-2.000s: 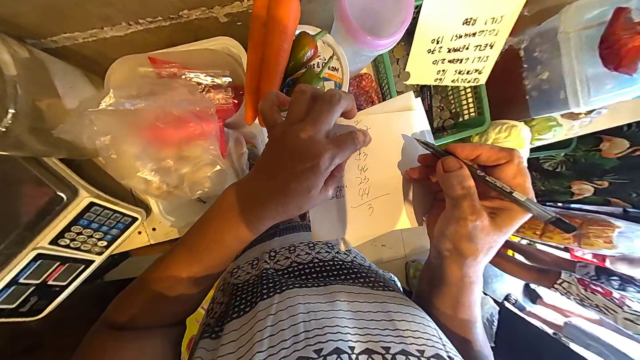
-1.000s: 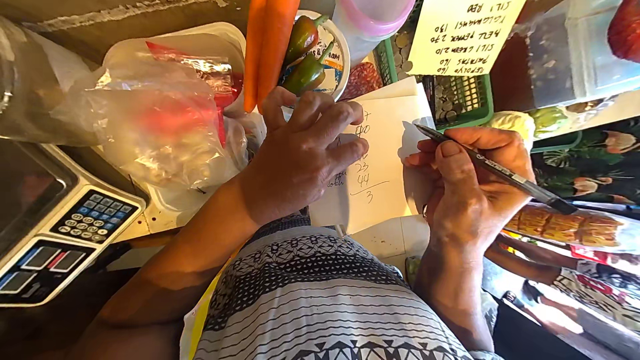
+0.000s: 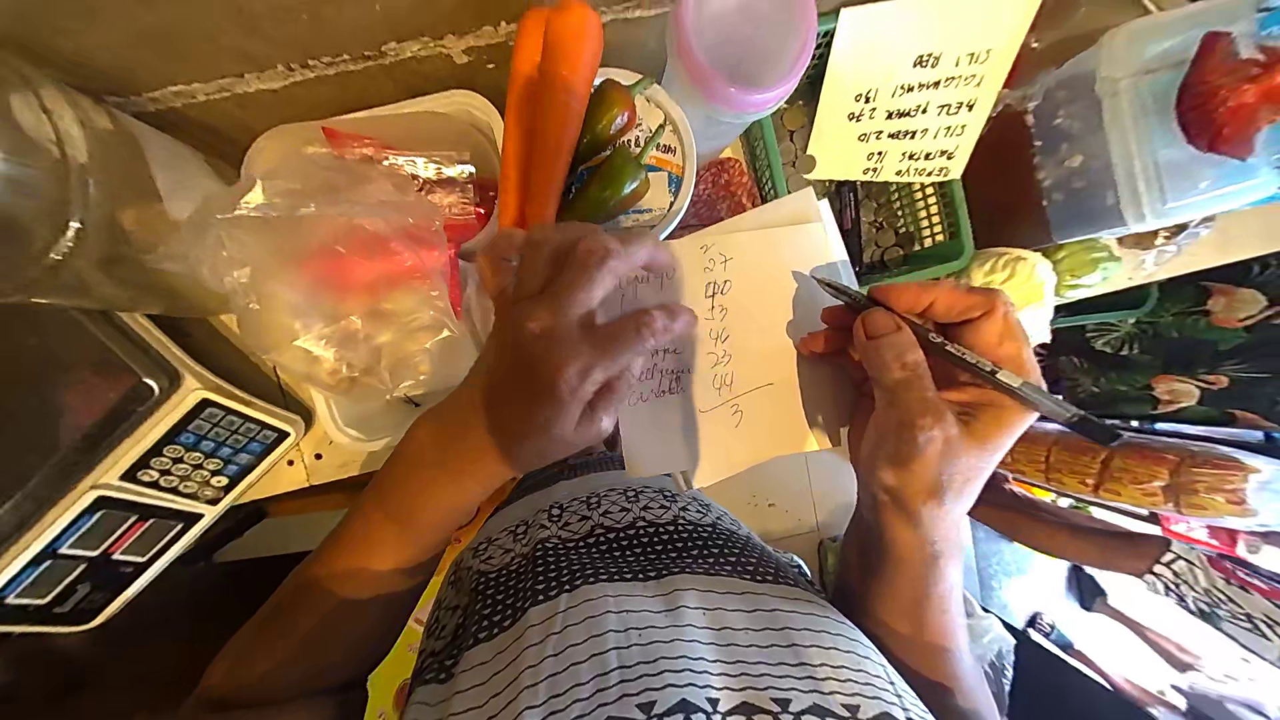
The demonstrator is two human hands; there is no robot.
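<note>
My right hand (image 3: 925, 375) grips a black pen (image 3: 965, 360), its tip over the right part of a white paper pad (image 3: 770, 350). The pad bears a handwritten column of figures, a line under it and one digit below. My left hand (image 3: 590, 335), slightly blurred, is over the pad's left side with its fingers apart and holds nothing that I can see; it hides part of the writing. Just beyond it lie two carrots (image 3: 550, 110) and green peppers (image 3: 615, 180) on a round tub lid (image 3: 680, 150).
At left are a digital scale (image 3: 205, 450) and plastic bags (image 3: 350, 290) in a white tub. Ahead stand a pink-rimmed container (image 3: 745, 60), a green basket of coins (image 3: 925, 265) and a handwritten yellow card (image 3: 920, 90). Packed bread (image 3: 1130, 475) lies at right; people are beyond.
My left hand's fingers have shifted a little over the pad. My right hand keeps the pen in about the same place, and the figures on the paper look the same.
</note>
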